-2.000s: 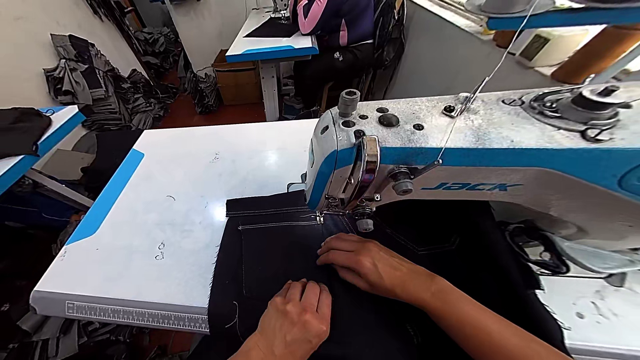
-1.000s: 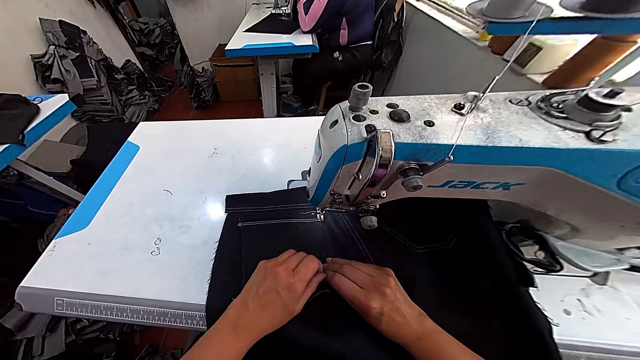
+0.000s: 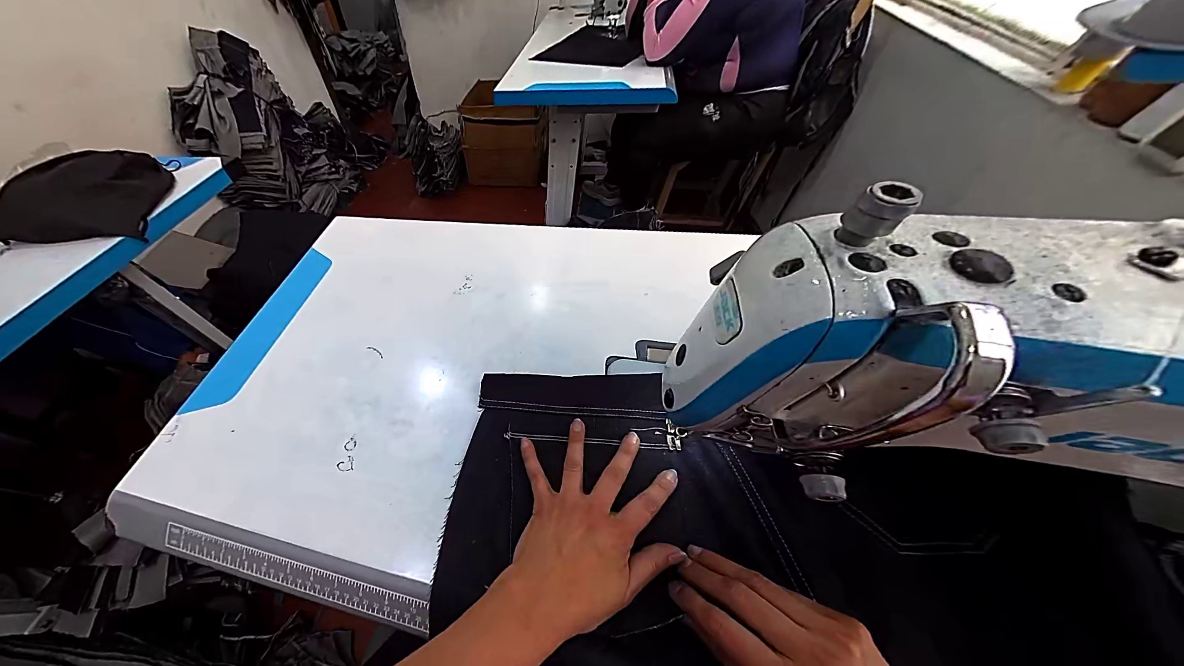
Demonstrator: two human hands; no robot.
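Note:
Dark denim fabric [image 3: 573, 402] with pale stitch lines lies on the white sewing table [image 3: 305, 388], partly under the Jack sewing machine's head [image 3: 768, 324]. The presser foot [image 3: 674, 437] rests at the end of a double stitch line. My left hand [image 3: 587, 536] lies flat on the fabric with fingers spread, fingertips by that line, left of the foot. My right hand [image 3: 768, 610] is lower right, its fingers close together on the fabric, index fingertip touching or nearly touching my left thumb. Whether it pinches cloth there cannot be told. A stitched pocket outline [image 3: 925, 546] shows at the right.
A printed ruler [image 3: 296, 573] runs along the table's front edge. At the left stands another table with black cloth [image 3: 88, 196]. Fabric piles [image 3: 268, 139] lie on the floor behind. A person [image 3: 731, 55] sits at a further table [image 3: 592, 79], near a cardboard box [image 3: 502, 134].
My left hand has moved up toward the presser foot and spread out flat; a second ago its fingers were bunched against the right hand's. The view has shifted somewhat.

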